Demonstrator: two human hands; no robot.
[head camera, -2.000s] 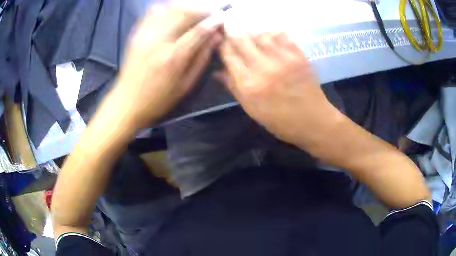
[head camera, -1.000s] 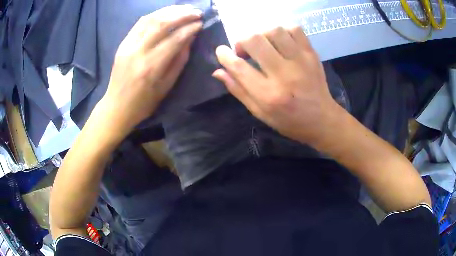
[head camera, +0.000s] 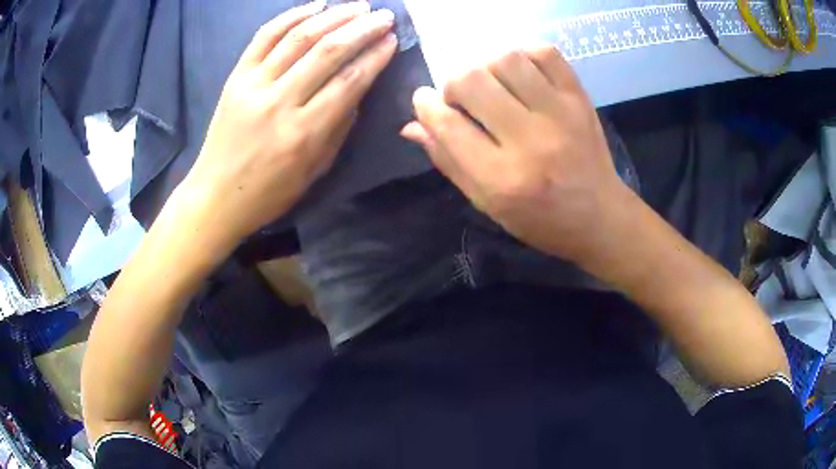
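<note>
A dark grey garment panel lies over the front of the white table and hangs down over its edge. My left hand rests flat on the panel, fingers together and pointing up toward the top centre. A small lighter patch shows on the cloth by its fingertips. My right hand is at the panel's right edge, fingers curled, thumb and index tip at the cloth edge. Whether it pinches the cloth is hard to tell. The needle area is not visible; the table there is washed out by glare.
Dark pointed cut pieces hang at the left. The ruled table edge runs to the right, with yellow scissor handles and a thin dark cord at top right. Light grey pieces lie at far right, below the table.
Both hands were close together at the top centre and are now apart. My left hand lies flatter, and my right hand has moved right and down. More of the panel shows between them.
</note>
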